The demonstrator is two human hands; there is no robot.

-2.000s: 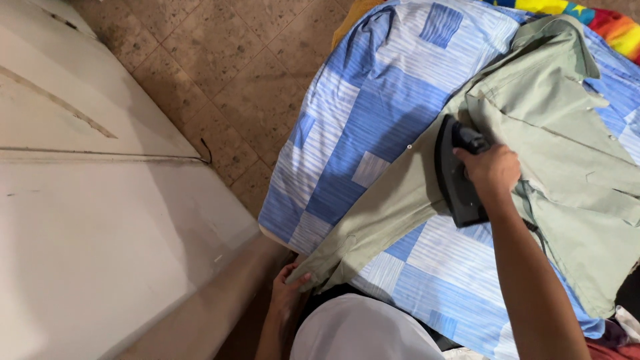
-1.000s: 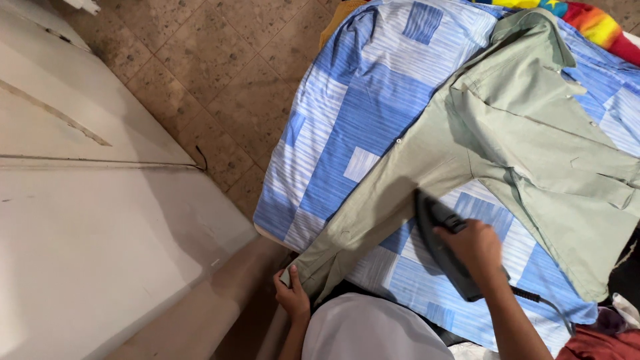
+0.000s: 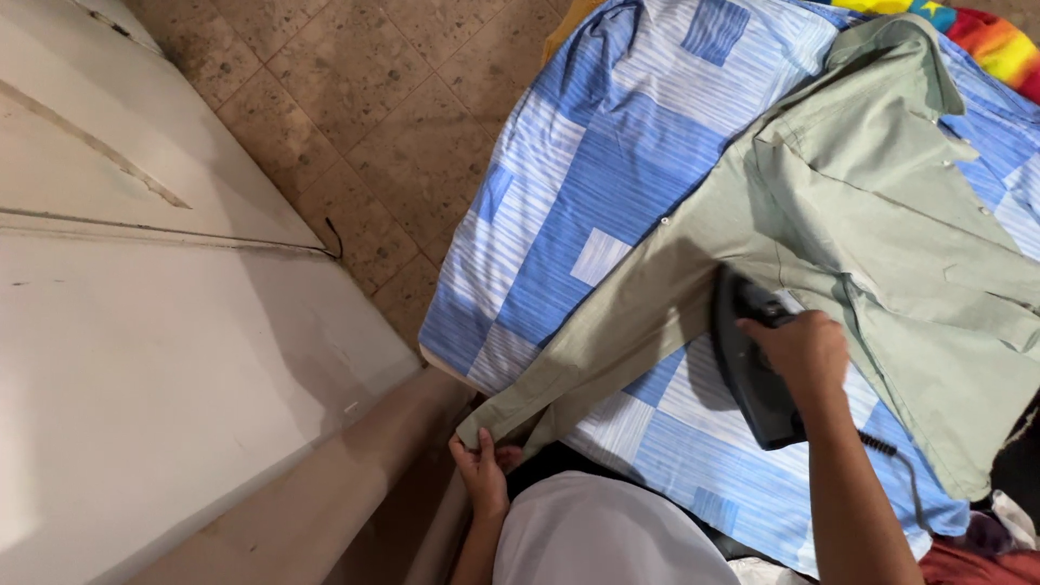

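Note:
My right hand [image 3: 804,353] grips the handle of a black clothes iron [image 3: 751,382], whose tip lies at the lower edge of a light green shirt's sleeve, near the body of the garment. The green button-up shirt [image 3: 886,195] is spread over a blue and white patchwork-patterned cloth [image 3: 642,162], its collar at the upper right. At the sleeve's cuff end, past the cloth's near-left corner, my left hand [image 3: 483,471] pinches the fabric between thumb and fingers. The iron's underside is hidden.
A pale wall-like surface [image 3: 179,349] rises at the left, beside a tiled floor [image 3: 366,106]. The iron's cord [image 3: 914,479] trails to the lower right, near bunched clothes [image 3: 983,561]. A multicoloured cloth [image 3: 991,49] lies at the top right. A white-covered rounded form [image 3: 605,532] is at the bottom.
The iron, in my right hand, first moved off the sleeve toward the lower left, then came back slightly up toward the sleeve's lower edge. My left hand stays at the cuff.

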